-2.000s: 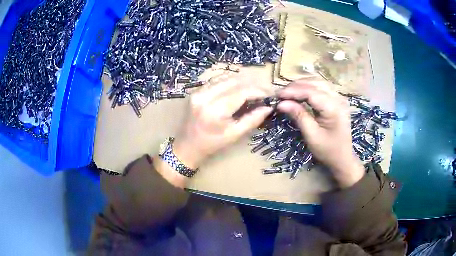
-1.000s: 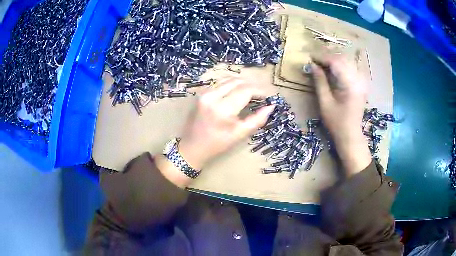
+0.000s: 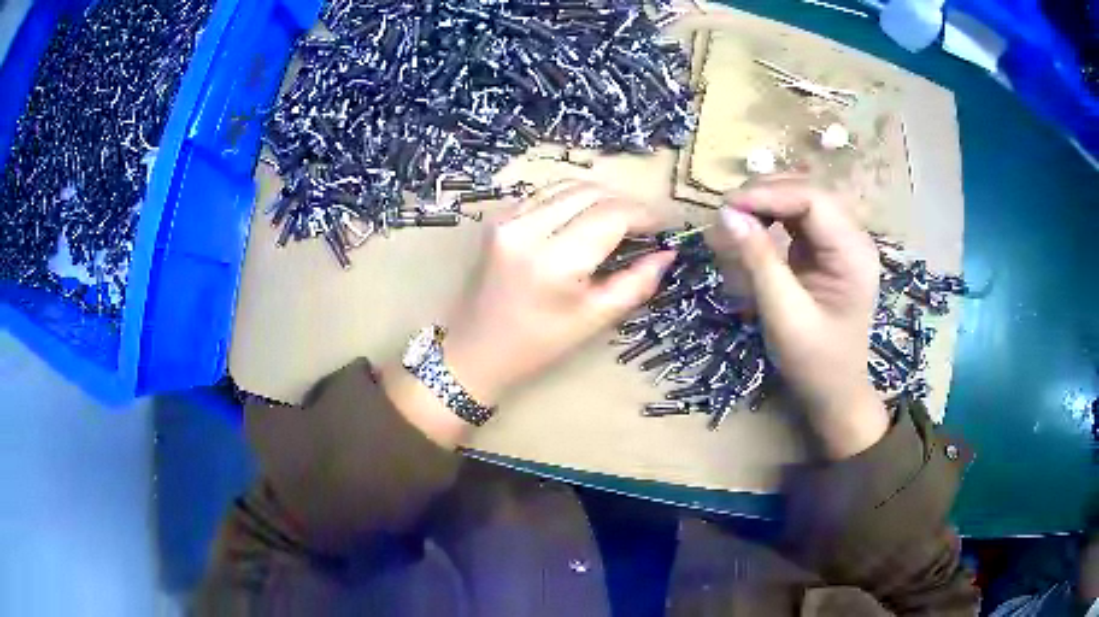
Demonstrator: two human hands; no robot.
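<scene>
My left hand [image 3: 560,271] holds a small dark part with a silver end [image 3: 639,250] between thumb and fingers. My right hand [image 3: 801,271] pinches a thin pale stick [image 3: 699,229], its tip at the part's silver end. The centre pile of dark-and-silver parts [image 3: 699,350] lies under and between the hands. The right-hand pile [image 3: 901,338] is partly hidden by my right wrist. White paste blobs [image 3: 760,158] sit on the stained cardboard squares [image 3: 729,97] beyond my right hand.
The main pile of parts [image 3: 482,97] covers the upper left of the cardboard sheet [image 3: 313,325]. A blue bin [image 3: 199,241] full of dark parts stands at left. Spare sticks [image 3: 805,84] lie on the squares. A white container [image 3: 912,21] and another blue bin [image 3: 1061,72] are at upper right.
My right hand moved to the paste on the squares, then came back beside my left hand with the stick. My left hand stayed nearly in place with the part.
</scene>
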